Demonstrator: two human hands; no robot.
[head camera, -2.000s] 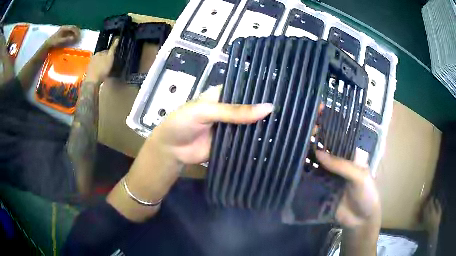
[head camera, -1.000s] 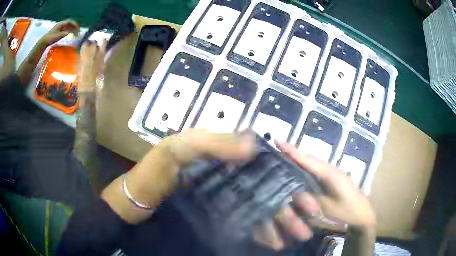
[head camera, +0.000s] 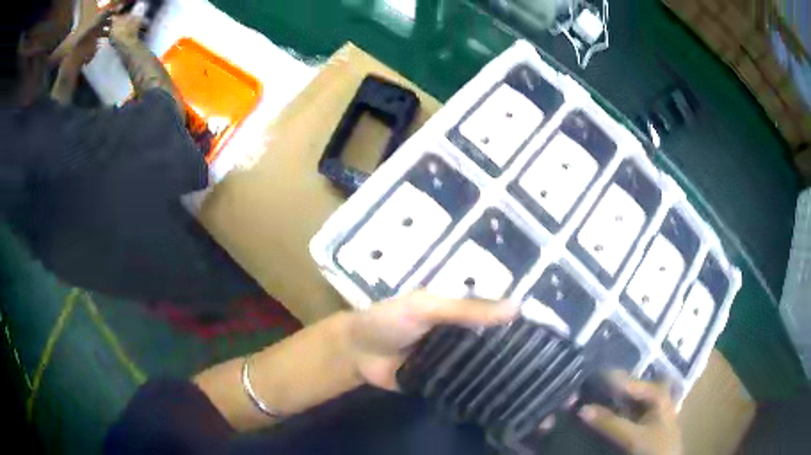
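Observation:
A stack of black frames (head camera: 498, 373) looks like a ribbed block, low in front of me over the near edge of the tray. My left hand (head camera: 405, 333) grips its left end, thumb along the top. My right hand (head camera: 636, 418) is at its right end, blurred, with fingers on a dark part there; whether that part is separate from the stack I cannot tell. The white blister tray (head camera: 556, 235) holds two rows of black frames with white showing through. The stack and hands hide part of its near row.
A black frame pile (head camera: 333, 169) lies on tan cardboard (head camera: 267, 213) left of the tray. An orange parts tray (head camera: 213, 89) and a person in dark clothing are at left. A white charger (head camera: 587, 25) lies beyond the tray. White stacked trays (head camera: 796, 267) stand at right.
The view has swung left, so the tray appears further right. The stack shows its ribbed side again, lower than two seconds ago. The neighbour's hands have moved away from the frame pile.

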